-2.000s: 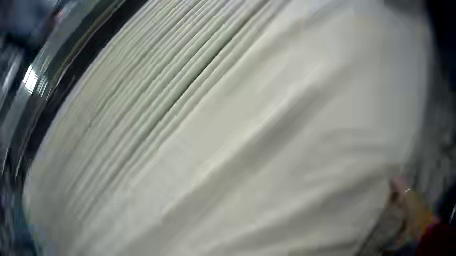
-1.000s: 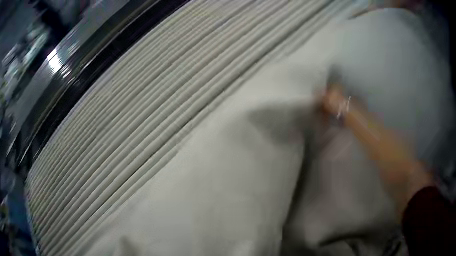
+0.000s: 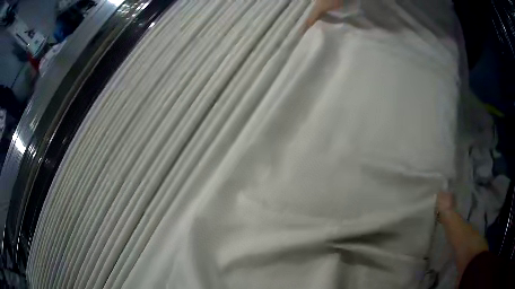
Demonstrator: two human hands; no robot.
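A wide pale cloth [image 3: 350, 141] fills most of the view. Its left part lies in long, close parallel folds [image 3: 169, 124]; its right part is loose and rumpled, with creases running toward the lower right. My right hand [image 3: 445, 203], bare below a dark red sleeve, is at the lower right and grips the cloth's right edge, pulling creases into it. The fingers are blurred. My left hand is not in view. Another hand [image 3: 323, 10], cut off by the top edge, touches the cloth beside the folds and seems to be another person's.
Dark and shiny curved metal rods [image 3: 68, 96] run along the left side of the folds. Cluttered floor with blurred items shows at the upper left. Rumpled greyish cloth [image 3: 480, 175] hangs or lies beyond the right edge, with dark rods at the far right.
My right hand has moved from the middle of the loose cloth to its right edge at the lower right. The loose cloth is spread flatter. The other hand now shows at the top centre.
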